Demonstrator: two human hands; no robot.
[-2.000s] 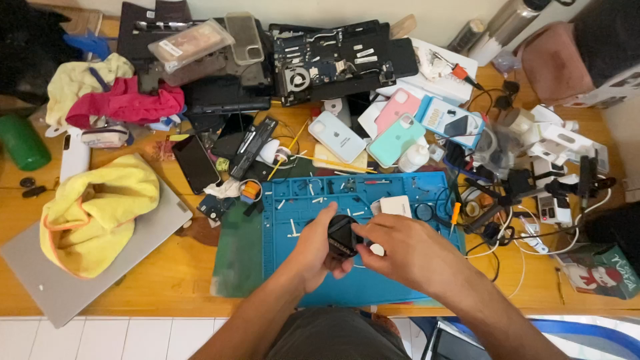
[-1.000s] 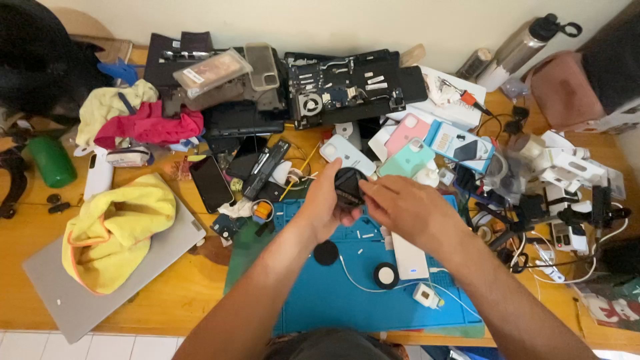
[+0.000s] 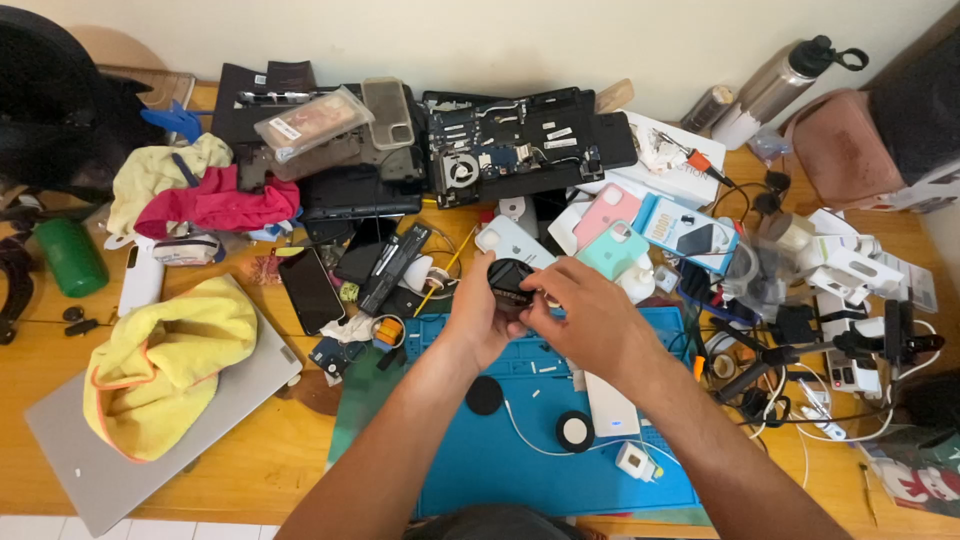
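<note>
A small dark round object point(image 3: 510, 280), with light lettering on its side, rests in my left hand point(image 3: 480, 315), whose fingers and thumb hold it from the left. The fingertips of my right hand point(image 3: 577, 311) touch its right edge; whether they grip it is unclear. Both hands are above the upper part of a blue repair mat point(image 3: 480, 465). Below them on the mat lie a black disc point(image 3: 484, 395), a black ring-edged disc with a white centre point(image 3: 574, 432), a white power bank point(image 3: 611, 405), a white cable and a white charger plug point(image 3: 635, 461).
An opened laptop chassis point(image 3: 517, 142) lies at the back, with phone cases point(image 3: 615, 247) before it. Left are a yellow cloth point(image 3: 169, 352) on a grey laptop point(image 3: 247, 382) and a black phone point(image 3: 311, 291). Tangled cables and a power strip point(image 3: 847, 352) crowd the right; a steel bottle point(image 3: 772, 94) stands behind.
Both hands have moved up from the middle of the mat toward its back edge with the dark object. The discs, power bank and plug now show below them. The view has shifted.
</note>
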